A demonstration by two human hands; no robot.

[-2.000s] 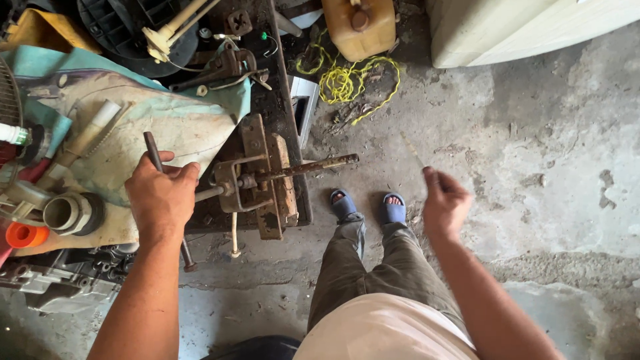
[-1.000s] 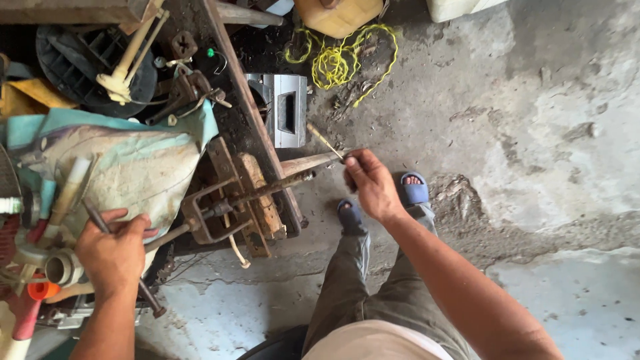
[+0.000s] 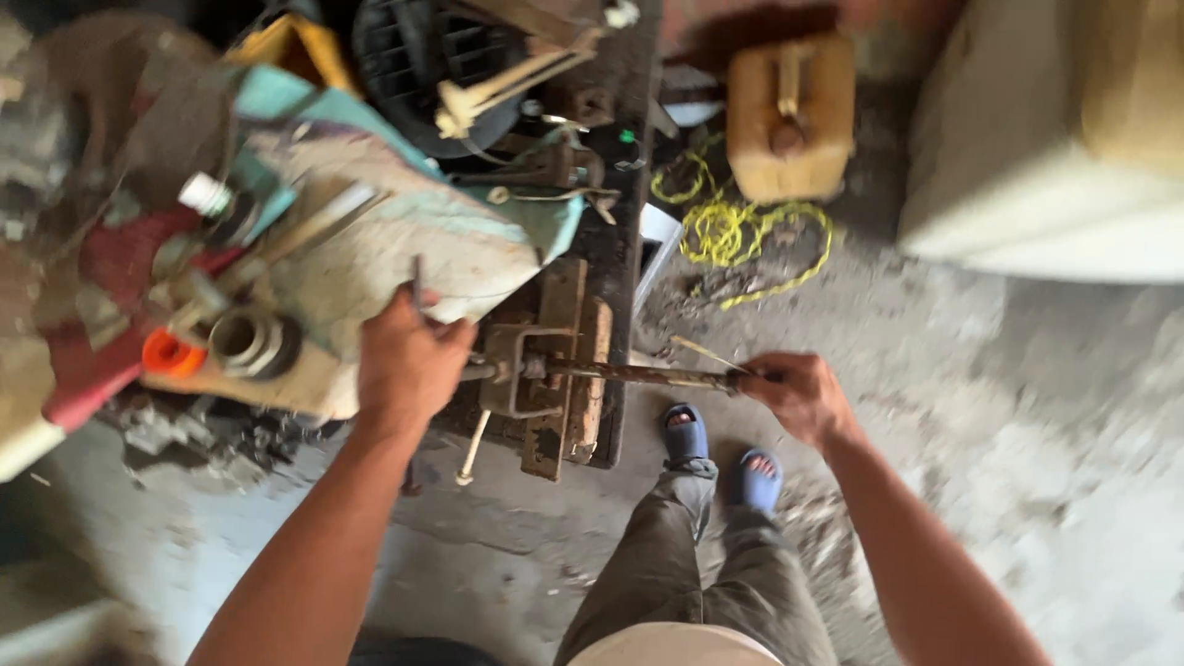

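A rusty metal frame [image 3: 504, 370], like a vise, is fixed at the workbench edge, with a long rusty rod [image 3: 638, 374] running out of it to the right. My left hand [image 3: 412, 356] grips a dark metal bar [image 3: 417, 270] that crosses the vise's screw on its left side; the bar's lower end shows below the wrist. My right hand [image 3: 800, 393] is at the rod's free right end and pinches a thin light stick [image 3: 703, 351], which points up and left. Whether those fingers touch the rod itself, I cannot tell.
On the bench lie a stained cloth [image 3: 370, 213], a pipe fitting [image 3: 242, 340], an orange ring [image 3: 173, 351] and a black fan-like grille [image 3: 435, 55]. Yellow rope [image 3: 726, 231] and a yellowish jerrycan [image 3: 791, 120] are on the floor right of the bench. A large pale container [image 3: 1008, 148] stands farther right.
My right hand, held away from the rod two seconds ago, is now at the rod's right end with the thin stick. My left hand stays on the dark bar. The view has shifted.
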